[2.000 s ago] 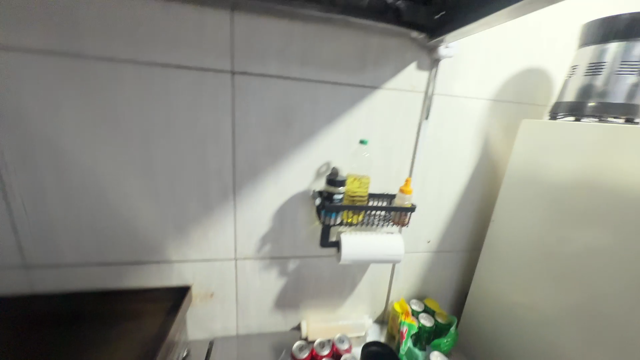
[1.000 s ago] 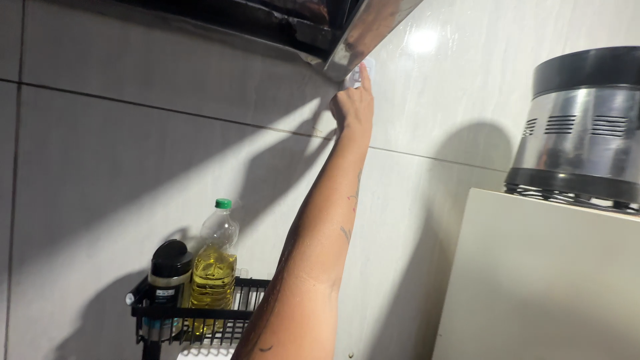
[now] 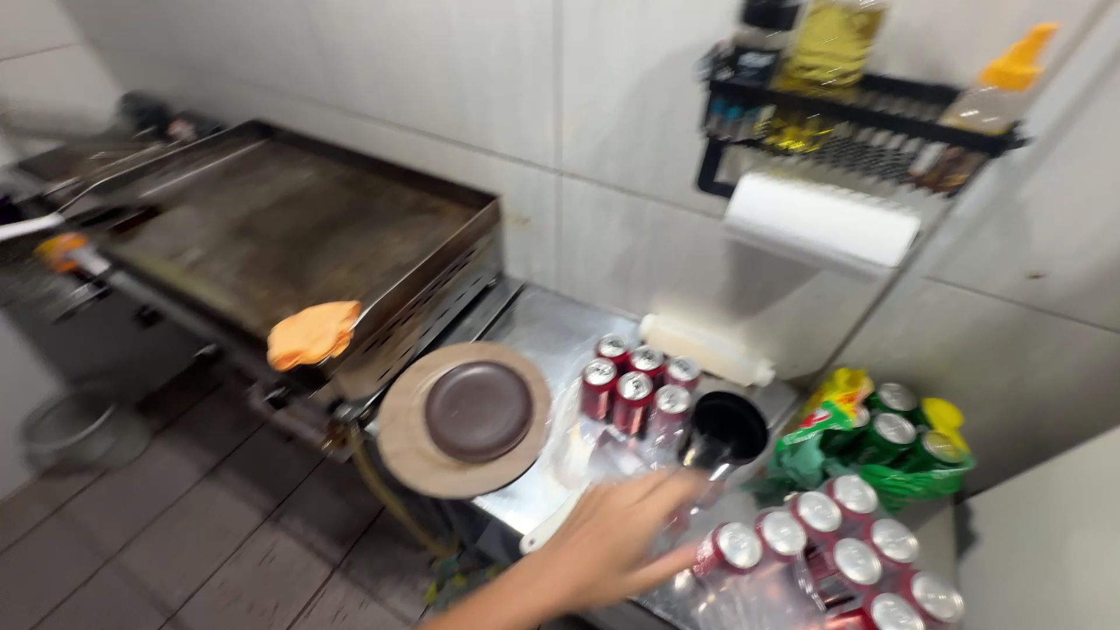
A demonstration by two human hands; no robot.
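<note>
My left hand (image 3: 612, 535), blurred, reaches in from the bottom edge with fingers apart and nothing visible in it. It is over the metal counter (image 3: 560, 328), between a black cup-like container (image 3: 724, 430) and red-sided cans (image 3: 739, 547) in clear plastic wrap. Partly under the hand lies a white handle (image 3: 549, 528). Behind it stands another group of red cans (image 3: 634, 389). To the left, a dark round lid or plate (image 3: 479, 411) rests on a larger tan disc (image 3: 398, 429). My right hand is not in view.
A flat griddle (image 3: 297, 227) stands at left, with an orange cloth (image 3: 315, 335) at its front corner. A black wall rack (image 3: 840, 109) holds bottles above a paper roll (image 3: 822, 219). Green cans in a green bag (image 3: 910, 481) stand at right, beside a pale cabinet (image 3: 1050, 542).
The view has swung down and left to the counter and griddle. One second ago an outstretched arm touched the wall beneath the overhead metal edge; now my left hand is low over the counter.
</note>
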